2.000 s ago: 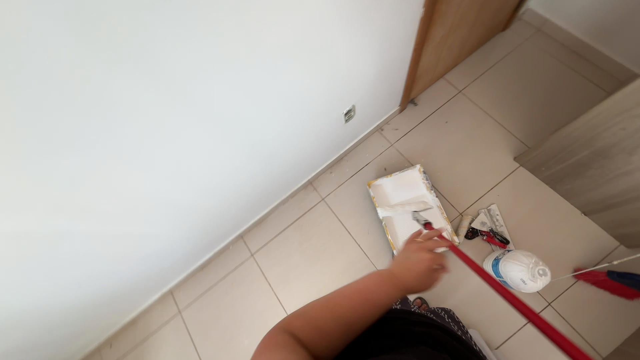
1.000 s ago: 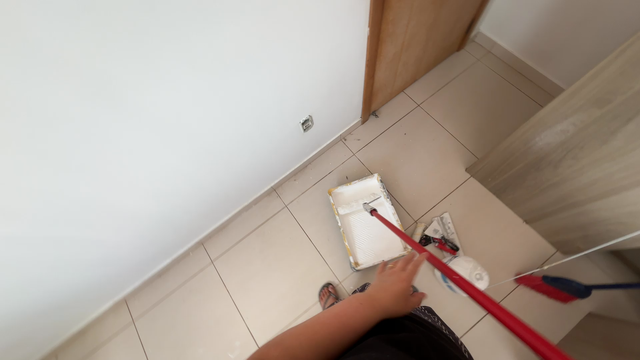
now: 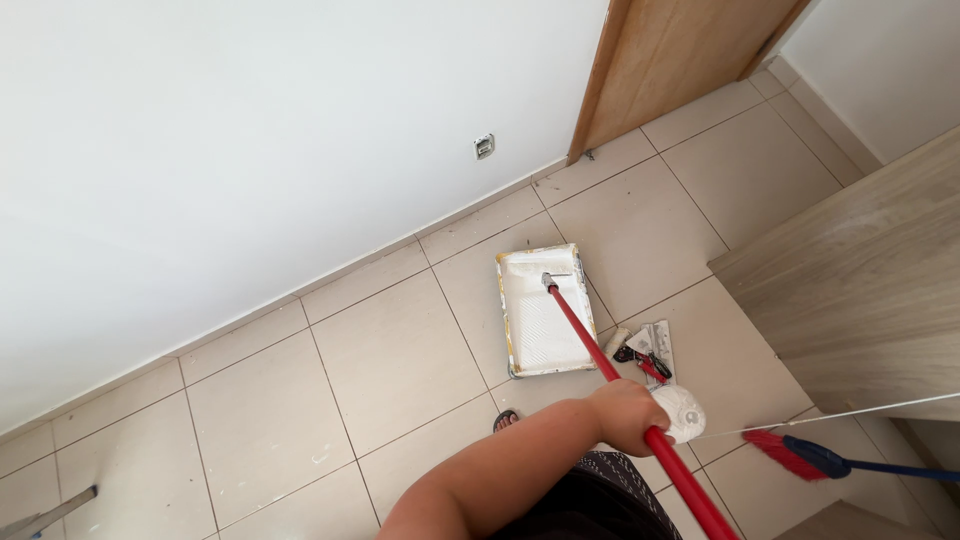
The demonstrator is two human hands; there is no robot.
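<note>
My left hand (image 3: 628, 418) is closed around the red extension pole (image 3: 589, 337) of a paint roller. The pole runs from the bottom right to the roller frame (image 3: 550, 281), whose head lies in the upper part of a paint tray (image 3: 551, 341) on the floor. White paint coats the tray, and its rim has white and yellow stains. My right hand is out of view. Just beyond my left hand stands a white, rounded container (image 3: 684, 414), partly hidden by the hand. Beside the tray lie a small roller cover (image 3: 617, 342) and painting tools with red and black handles (image 3: 654, 366).
A white wall (image 3: 262, 135) with an outlet box (image 3: 484, 146) borders the tiled floor. A wooden door (image 3: 675, 60) stands beyond it. At right are a wood-grain panel (image 3: 855, 285), a red and blue broom (image 3: 814, 456) and a taut cord (image 3: 847, 412). My sandalled foot (image 3: 506, 420) is near the tray.
My left hand had its fingers spread by the pole one second ago and is now closed around it. The roller head has moved from the tray's middle to its upper part since two seconds ago.
</note>
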